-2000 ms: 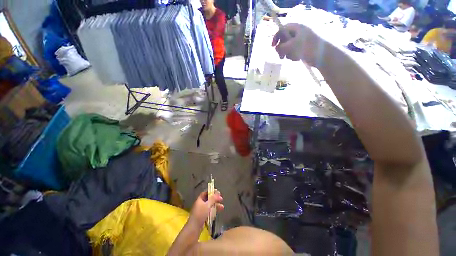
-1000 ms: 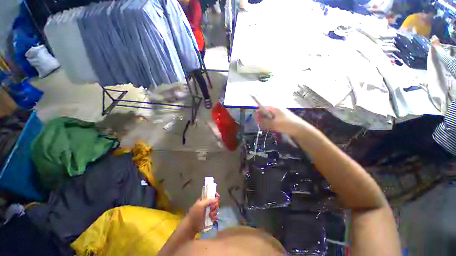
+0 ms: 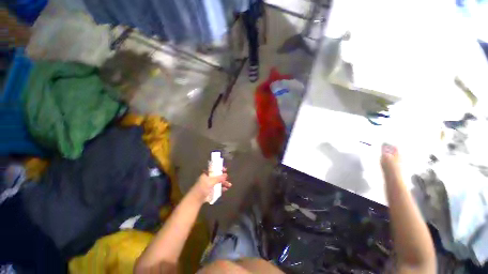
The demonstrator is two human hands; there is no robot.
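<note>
My left hand (image 3: 206,186) is closed around a small stack of white cards or tags (image 3: 216,179), held upright at the lower middle, over the floor. The stack sticks out above and below my fingers. My right hand (image 3: 390,153) is over the white table (image 3: 310,155) at the right, small and blurred. I cannot tell whether it holds anything. A thin dark mark lies on the table just left of it. A small dark and greenish item (image 3: 379,116) lies behind it on the table.
Pale garments (image 3: 468,206) lie on the table at right. Dark plastic-wrapped packs (image 3: 321,230) are under its edge. Green (image 3: 69,109), dark (image 3: 101,184) and yellow (image 3: 115,254) bundles lie at left. A red bundle (image 3: 268,120) is on the floor. Light blue garments (image 3: 176,18) hang behind; a person's leg (image 3: 252,43) shows.
The view has tilted down and shifted. My right hand has come down from its raised position and is now over the tabletop. My left hand still holds the white stack.
</note>
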